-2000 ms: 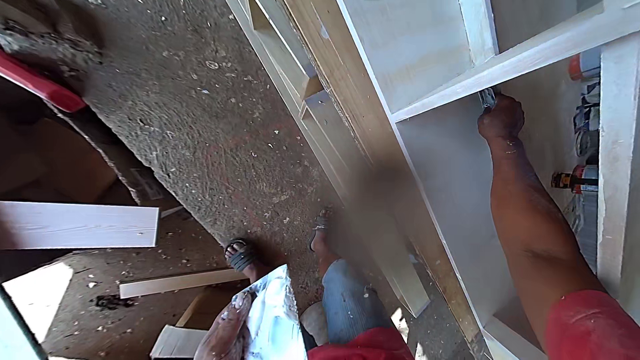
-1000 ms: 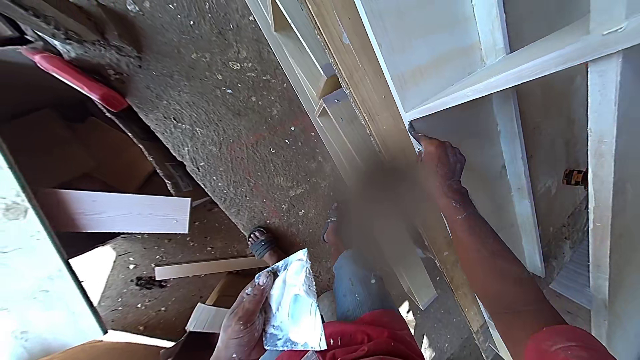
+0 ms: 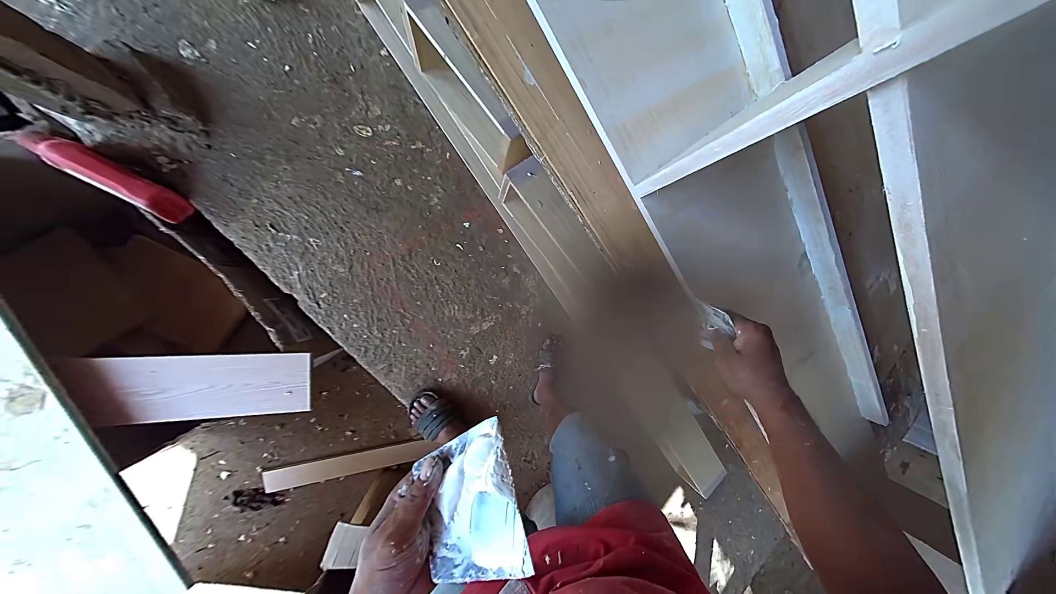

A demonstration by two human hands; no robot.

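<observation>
My left hand [image 3: 404,528], smeared with white, grips a flat plate coated with white putty [image 3: 483,507] at the bottom centre, in front of my red clothing. At the right, my right hand [image 3: 755,359] is closed around a small putty-smeared scraper [image 3: 716,320], whose blade meets the white front edge of a wooden cabinet frame [image 3: 610,153]. White-coated dividers [image 3: 767,111] cross the cabinet and separate its compartments. A blurred patch hides part of the wood left of my right hand.
Beside the cabinet lies a long wooden frame [image 3: 462,115] on the rough concrete floor [image 3: 330,190]. A pale board [image 3: 247,386], a thin wood strip [image 3: 346,464] and a red object [image 3: 115,177] are at left. My sandalled feet stand near the bottom centre.
My right hand has come out from deeper in the cabinet to its front edge, then moved along that edge toward my body. My left hand still holds the putty-coated plate.
</observation>
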